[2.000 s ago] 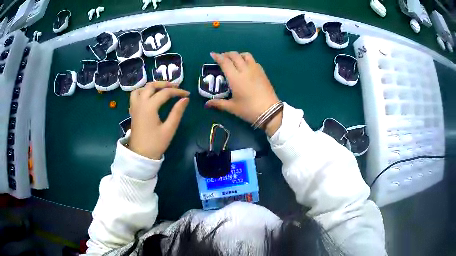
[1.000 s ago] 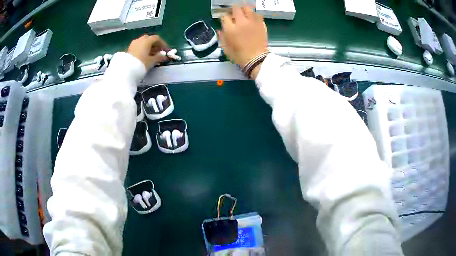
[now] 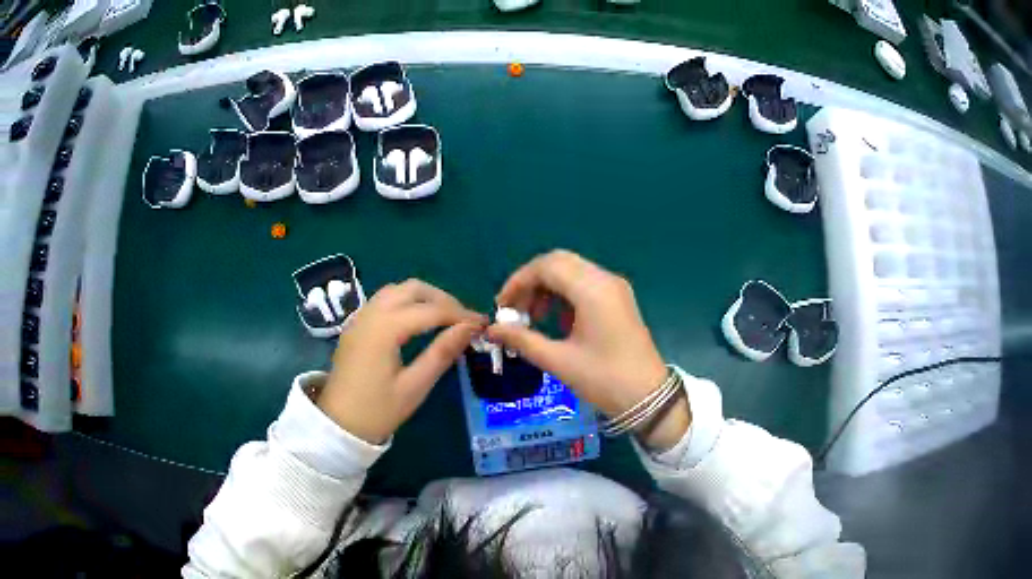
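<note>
The blue-white tester [image 3: 530,435] stands nearest my body with its screen lit. The black test fixture [image 3: 504,379] is at its top edge, partly behind my fingers. White earbuds [image 3: 496,356] are at the fixture, between my fingertips. My left hand [image 3: 396,353] pinches one at the fixture's left side. My right hand [image 3: 591,330] holds another by thumb and fingers just above the fixture. Whether the earbuds sit in the slots is hidden. An open charging case [image 3: 328,296] with two earbuds lies left of my left hand.
Several open charging cases [image 3: 326,166] stand at the upper left, two holding earbuds. More open cases [image 3: 790,179] lie at the right beside a white blister tray [image 3: 922,283] crossed by a black cable. Foam trays [image 3: 100,249] stand at the left. A pale rail [image 3: 475,48] borders the green belt.
Both hands have come back from the belt and rail to the tester, with earbuds between the fingertips. The case that was in front of me two seconds ago is gone from there.
</note>
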